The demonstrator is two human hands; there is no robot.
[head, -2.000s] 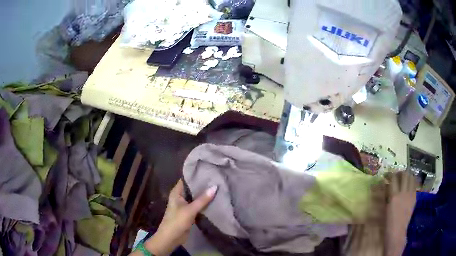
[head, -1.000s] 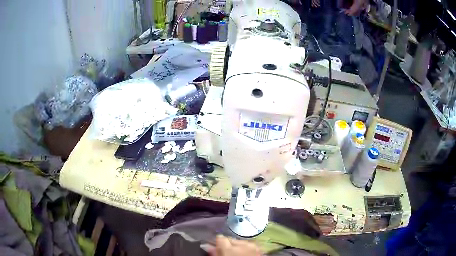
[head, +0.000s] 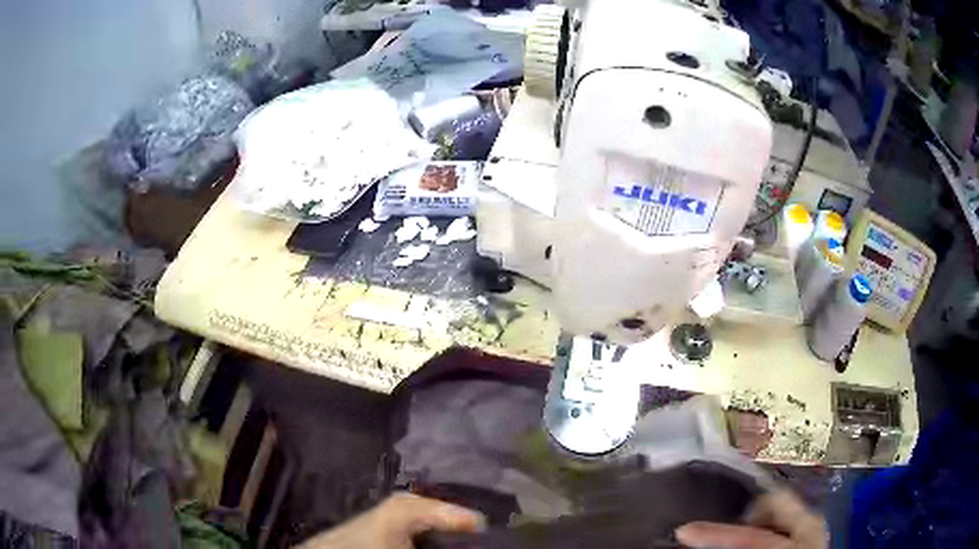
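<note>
A grey-brown garment (head: 462, 434) with a dark side lies bunched in front of and below the sewing machine head (head: 660, 182). The rounded pale end of the machine bed (head: 590, 424) shows bare below the head. My left hand (head: 403, 522) is shut on the garment's dark part at the bottom left of centre. My right hand (head: 757, 525) holds the dark part at the bottom right, with its edge blurred. A pale grey fold lies between the bed end and my right hand. Both hands are partly cut off by the bottom edge.
Small white pieces (head: 413, 253) lie on the table (head: 258, 290), near a printed packet (head: 429, 191) and a bulging bag (head: 317, 150). Thread cones (head: 836, 316) and a control panel (head: 891, 263) stand right. A garment pile (head: 64, 407) lies at left. Blue cloth shows at far right.
The view rose, then tipped partly back down. The garment has come off the bed end towards me, its dark side now showing. Both hands are now in view, where one second ago only one showed.
</note>
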